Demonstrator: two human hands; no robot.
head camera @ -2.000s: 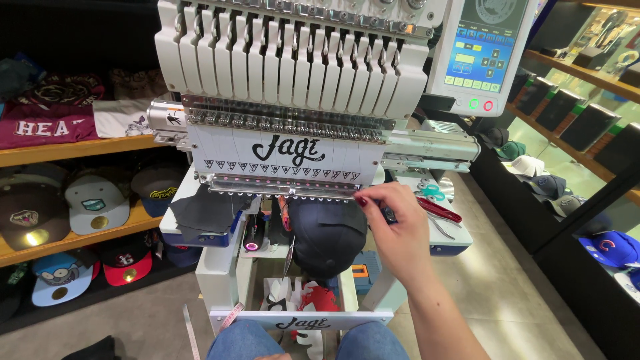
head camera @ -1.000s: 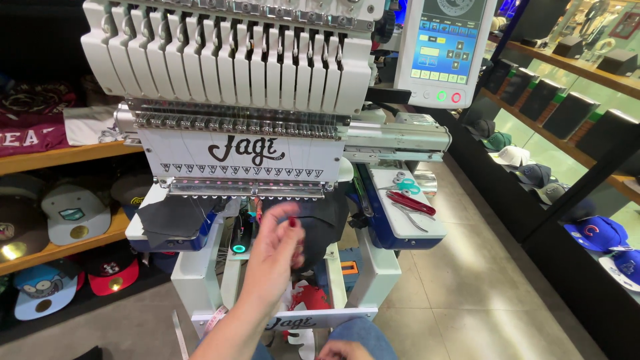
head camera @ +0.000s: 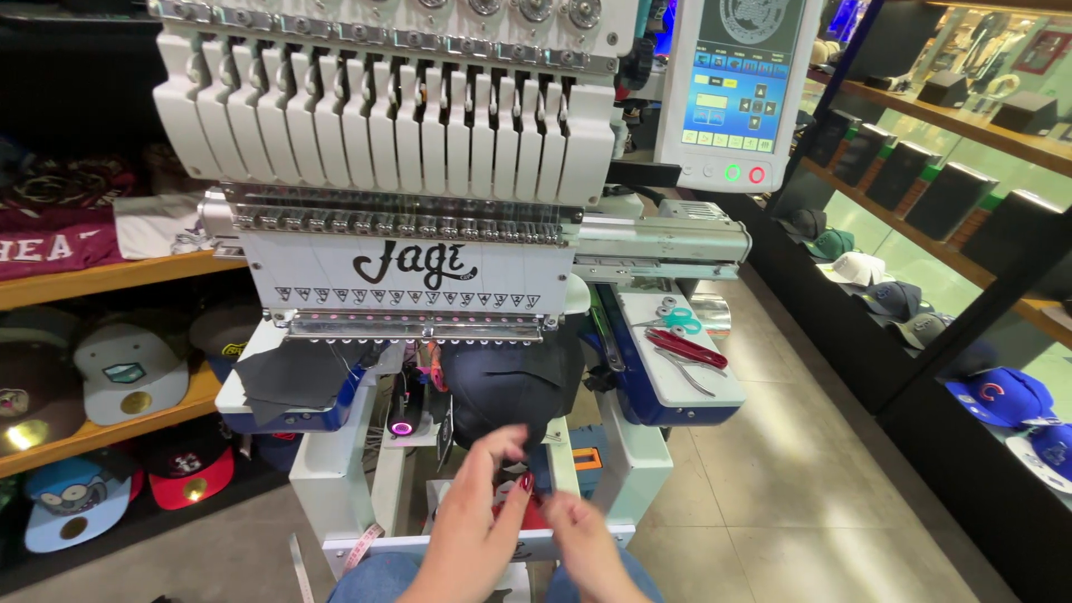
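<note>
A multi-needle embroidery machine (head camera: 410,272) stands in front of me, its needle row above a dark cap (head camera: 502,389). Just below the cap is my left hand (head camera: 481,511), its fingers bent and blurred. My right hand (head camera: 578,532) is close beside it on the right, fingers curled in. Whether either holds something thin cannot be made out. On the machine's right side table lie teal-handled scissors (head camera: 680,319), a red-handled tool (head camera: 687,348), metal nippers (head camera: 682,368) and small bobbins. Dark fabric pieces (head camera: 293,377) rest on the left side table.
A control panel (head camera: 737,92) is at the upper right of the machine. Its white front crossbar (head camera: 402,540) runs above my knees, with a measuring tape (head camera: 362,548) over it. Shelves of caps (head camera: 134,368) stand on the left, more caps (head camera: 1005,402) on the right.
One hand was at the right end of the needle row, then a hand was raised before the cap. Now both hands are close together, lower, below the cap.
</note>
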